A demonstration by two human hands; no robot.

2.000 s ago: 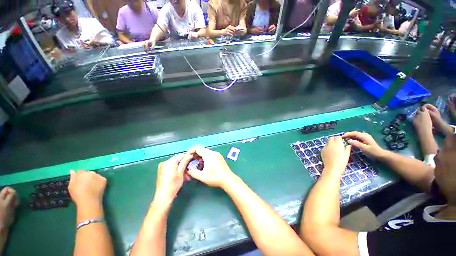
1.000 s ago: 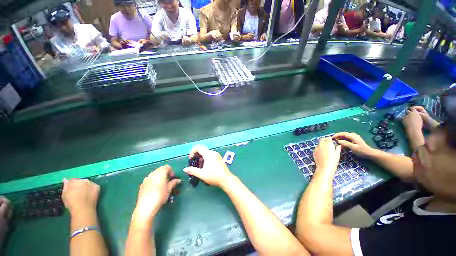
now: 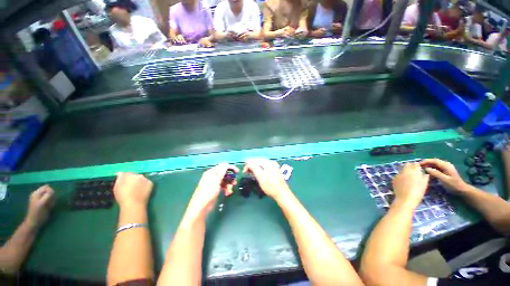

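Observation:
My left hand (image 3: 211, 183) has its fingertips closed on a small black part (image 3: 228, 177) with a shiny face. A small orange-pink patch shows just below it, too blurred to name. My right hand (image 3: 266, 175) is just to the right, its fingers bent over a loose group of small black parts (image 3: 251, 189) on the green bench. Its fingertips are blurred, so whether it grips one cannot be told. A white card (image 3: 286, 172) with a dark centre lies just beyond my right hand, partly hidden by it.
At left, a neighbour's hand (image 3: 133, 190) rests beside rows of black parts (image 3: 91, 195). At right, a neighbour works over a clear blister tray (image 3: 380, 181). Beyond the light green edge strip (image 3: 168, 165) lie the dark belt, stacked trays (image 3: 174, 77) and a blue bin (image 3: 458, 95). People stand across.
The view has swung left, so the scene sits further right. My left hand has come closer to my right with a black part. My right fingers have shifted over the group of parts.

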